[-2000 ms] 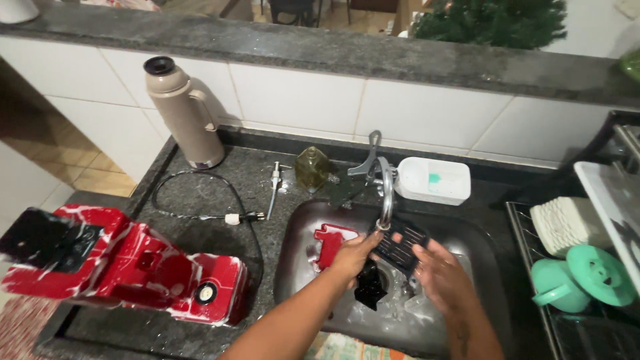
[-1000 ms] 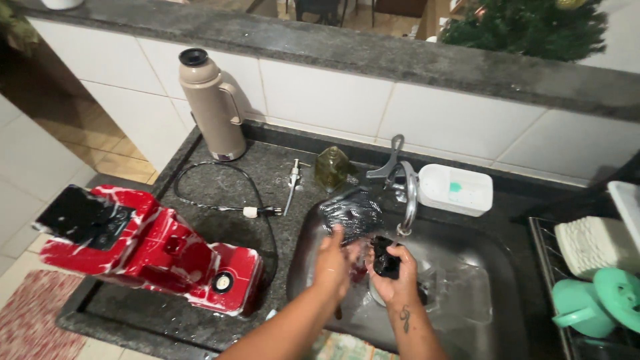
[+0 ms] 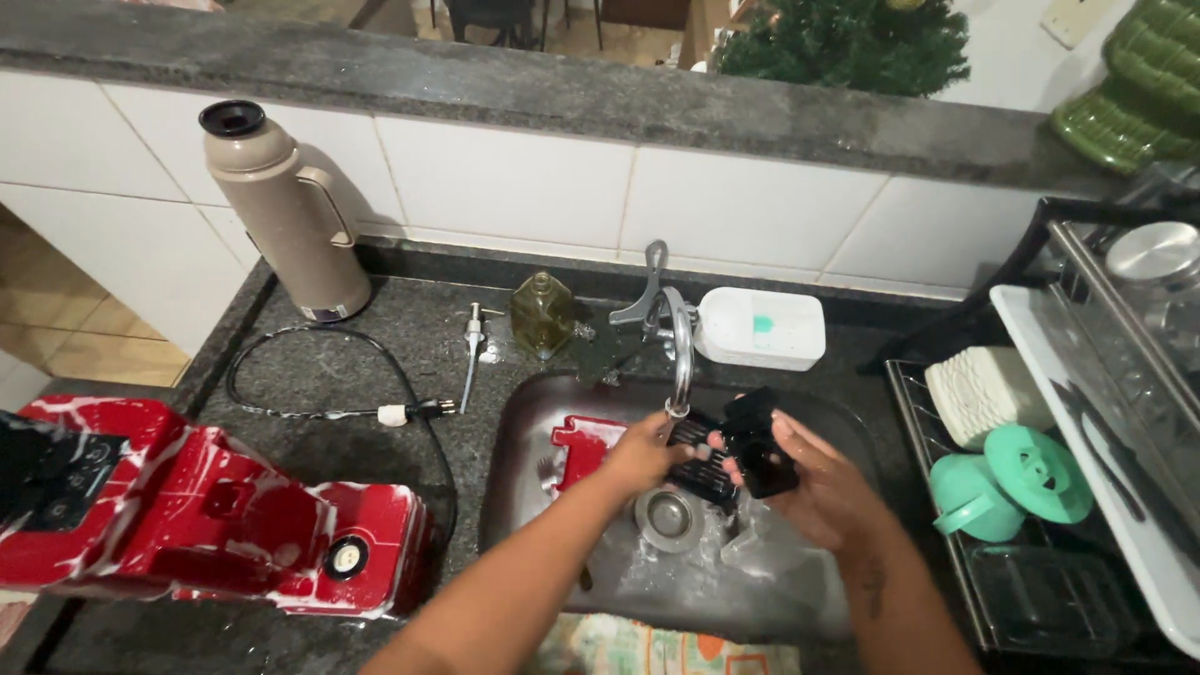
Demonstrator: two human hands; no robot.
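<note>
Under the chrome faucet, my right hand holds a glossy black plastic part over the sink. My left hand is beside the faucet's spout, its fingers at a black slotted tray; whether they grip it cannot be told. A red plastic piece lies in the basin to the left, near the metal drain strainer. A clear piece, hard to make out, lies right of the strainer. The red appliance, streaked with white foam, rests on the counter at left.
A beige thermos, power cord, pump dispenser top and greenish glass bottle stand or lie behind. A white container sits right of the faucet. The dish rack holds a green jug. A patterned cloth lies in front.
The black slotted tray was in my hands two seconds ago; a second ago it was at the sink's back left, and now it is under the spout. The black part stays in my right hand since then.
</note>
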